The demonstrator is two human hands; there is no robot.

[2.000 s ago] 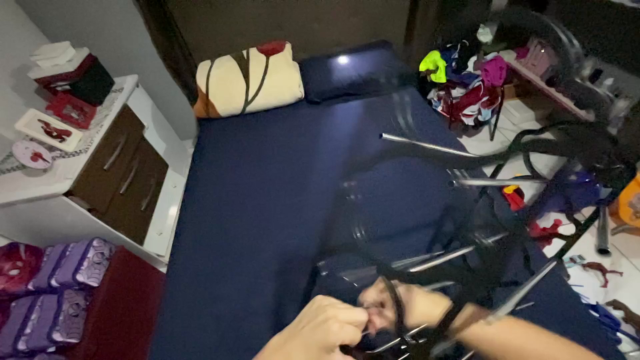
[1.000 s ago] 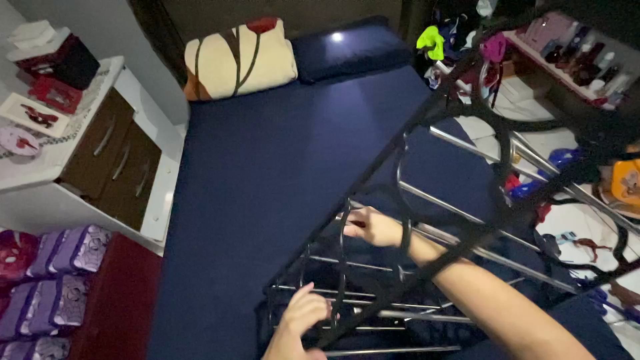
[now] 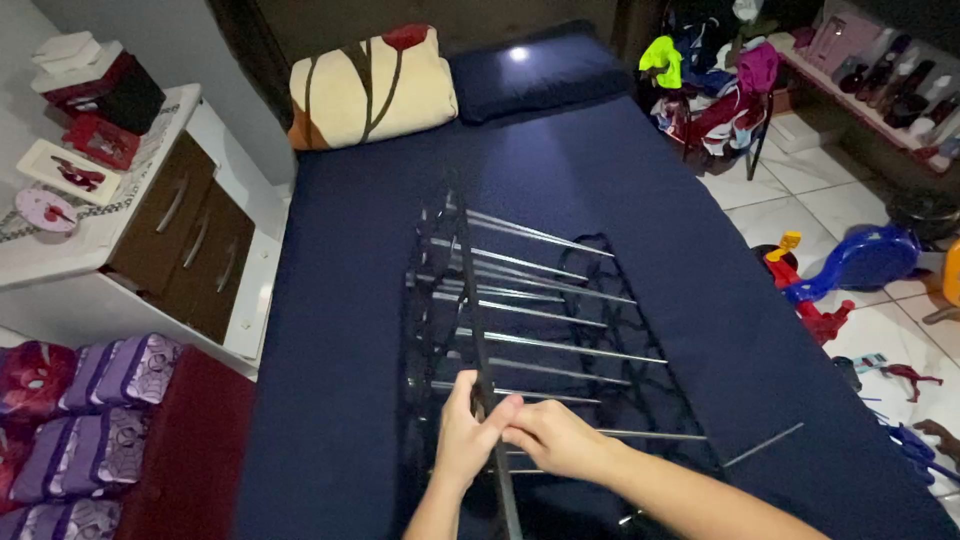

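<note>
A rack with black metal side frames (image 3: 474,300) and several silver metal rods (image 3: 570,347) stands on a bed with a dark blue sheet (image 3: 360,247). My left hand (image 3: 466,427) grips the near black frame, fingers behind it and thumb in front. Close beside it, my right hand (image 3: 559,439) has its fingers pinched together at the frame; whether a small part is between them cannot be seen. The far black side frame (image 3: 645,352) lies lower, at the other ends of the rods. One loose silver rod (image 3: 763,444) rests near the bed's right side.
A folded cream blanket (image 3: 375,86) and a dark blue pillow (image 3: 544,71) are at the bed's head. On the left are a white dresser with brown drawers (image 3: 191,225) and purple packages (image 3: 124,375). Toys, including a blue plastic one (image 3: 874,259), lie on the tiled floor.
The rack has turned and moved from the right onto the middle of the bed. My hands, apart a second ago, are now together at the near frame.
</note>
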